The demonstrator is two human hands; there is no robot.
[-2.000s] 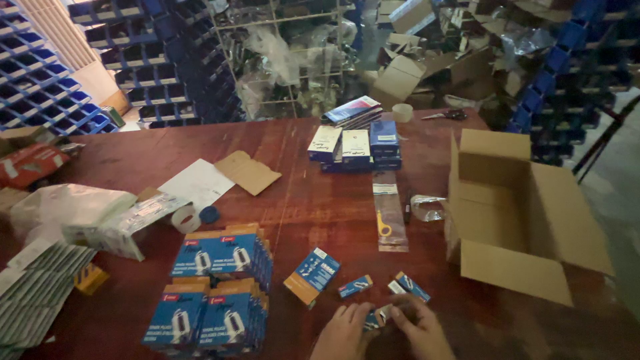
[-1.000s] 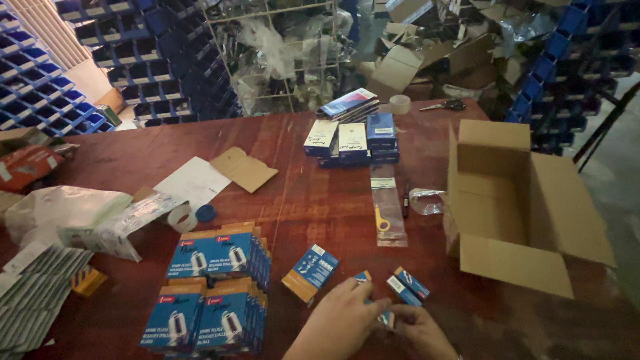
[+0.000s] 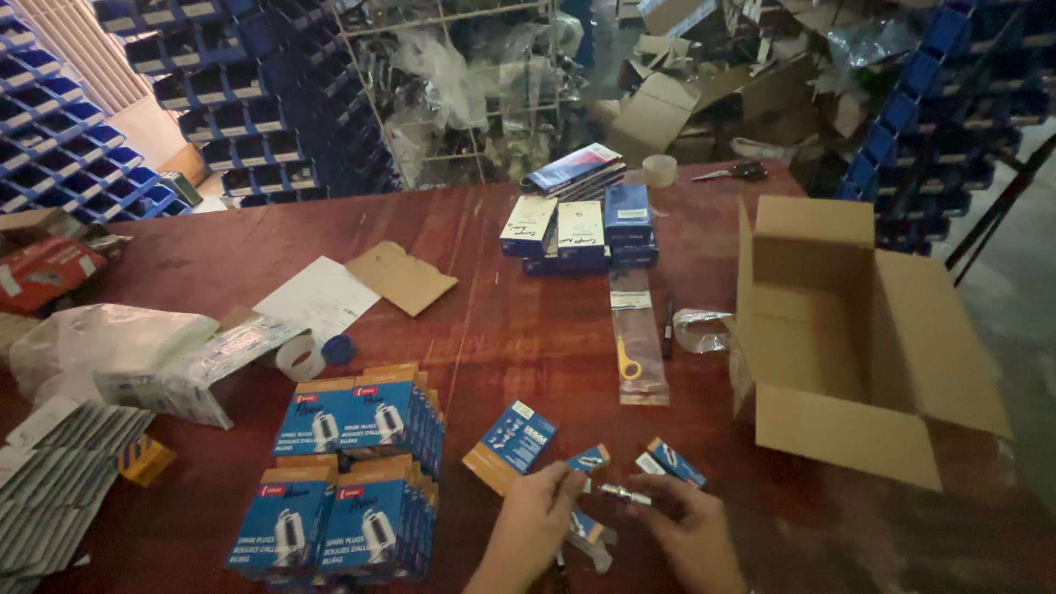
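Note:
My right hand [image 3: 689, 524] holds a spark plug [image 3: 624, 494] by one end, its other end pointing at my left hand [image 3: 536, 516]. The left fingers are pinched near a small blue and orange carton [image 3: 587, 459]; whether they grip something small is unclear. Another small carton [image 3: 584, 525] lies below, between the hands, beside a crumpled clear wrapper [image 3: 596, 551]. Small blue cartons [image 3: 676, 464] sit just behind my right hand. A larger blue and orange box [image 3: 511, 447] lies behind my left hand. Stacked spark plug boxes [image 3: 363, 520] stand to the left.
An open cardboard box [image 3: 846, 429] stands at the right. Behind are stacked blue and white boxes [image 3: 581, 227], a tape roll [image 3: 659, 170] and scissors [image 3: 733, 172]. A plastic sleeve [image 3: 640, 330] with a yellow-handled tool lies mid-table. Bags and grey packets [image 3: 66, 487] are at the left.
The hands have moved apart, and the spark plug now shows in my right hand. A small carton that lay by itself two seconds ago is now beside my left hand.

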